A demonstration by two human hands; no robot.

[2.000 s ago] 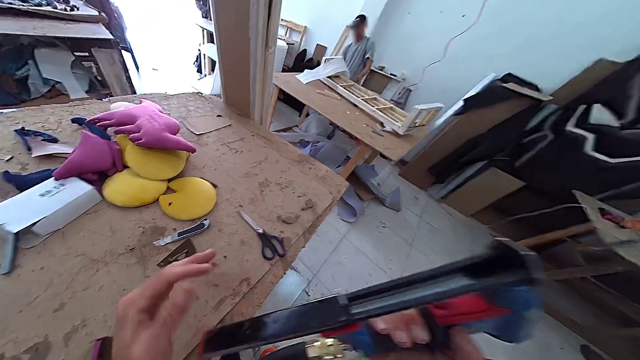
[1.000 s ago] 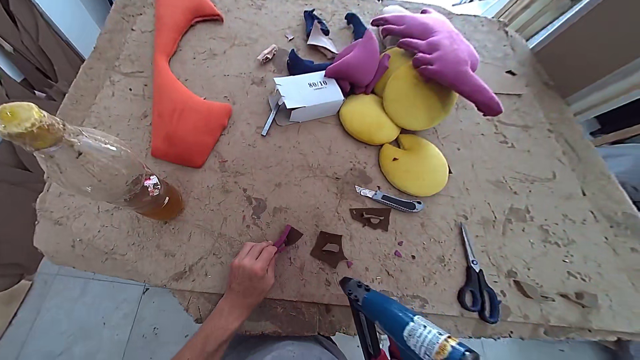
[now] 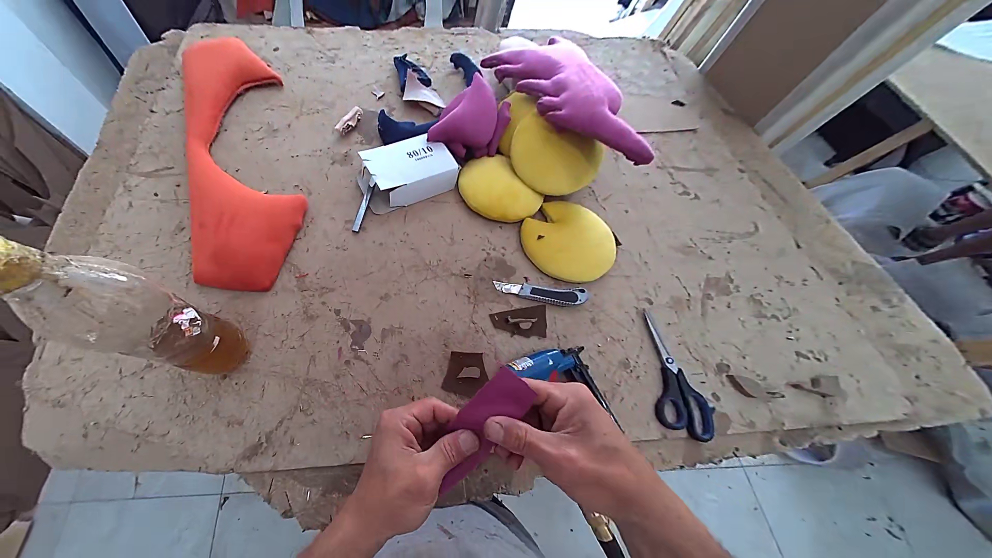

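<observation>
Both my hands pinch a strip of magenta fabric (image 3: 496,407) above the table's near edge. My left hand (image 3: 415,461) grips its left side and my right hand (image 3: 562,434) its right side, thumbs on top. Just behind my right hand lies a blue pneumatic staple gun (image 3: 542,363), partly hidden by the fabric and hand. Two brown scraps with cut-outs, one (image 3: 463,373) near my left hand and another (image 3: 521,321) farther back, rest on the table. Beyond them is a snap-off utility knife (image 3: 550,294). Scissors (image 3: 676,387) with dark handles lie to the right.
An orange padded shape (image 3: 209,186) and a plastic bottle with amber liquid (image 3: 147,318) are at the left. Yellow padded shapes (image 3: 570,242), magenta padded pieces (image 3: 577,89) and a white box (image 3: 411,172) occupy the back middle. The worn table top (image 3: 775,271) has ragged edges.
The blue staple gun, upright near the table edge one second ago, now lies on the table. My right hand has come into view, and both hands now hold the magenta fabric.
</observation>
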